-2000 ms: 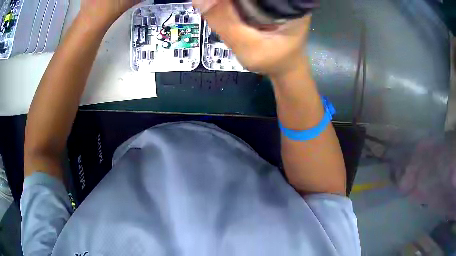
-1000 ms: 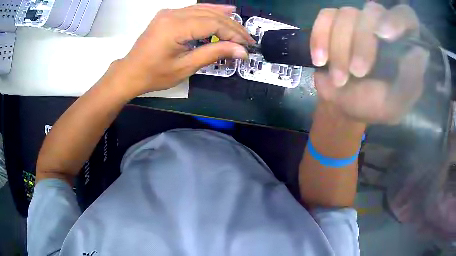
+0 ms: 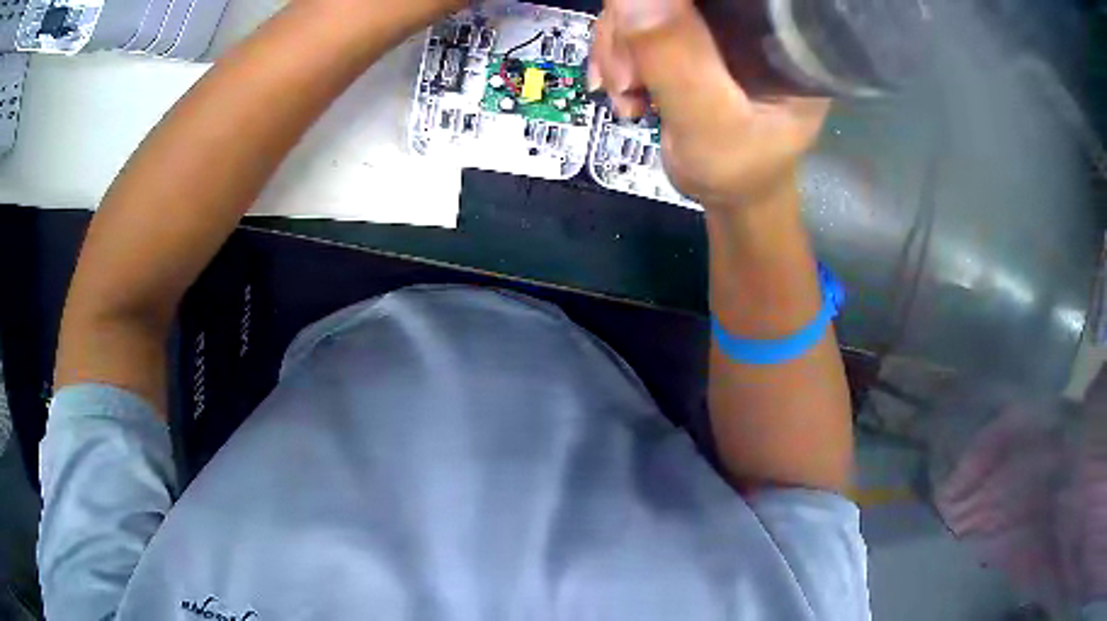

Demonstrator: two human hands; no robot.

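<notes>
My right hand (image 3: 716,115), with a blue wrist strap (image 3: 779,343), is closed round the thick black electric screwdriver (image 3: 789,46) at the top right. The tool's nose is hidden. A white housing (image 3: 561,152) lies open side up left of this hand, with a green circuit board (image 3: 507,91), a yellow transformer (image 3: 534,84) and thin red and dark wires. A second housing (image 3: 631,153) lies beside it, partly hidden by my right hand. My left forearm reaches to the top edge; my left hand is cut off there, so its fingers do not show.
Stacked white housings (image 3: 164,27) stand at the top left beside a white sheet (image 3: 352,182). The dark green bench (image 3: 534,224) has its front edge before my body. A blurred pinkish striped cloth (image 3: 1014,473) shows at the lower right.
My left hand has moved from the housings up out of the picture. My right hand has moved up and left with the screwdriver, now over the second housing. The first housing is uncovered.
</notes>
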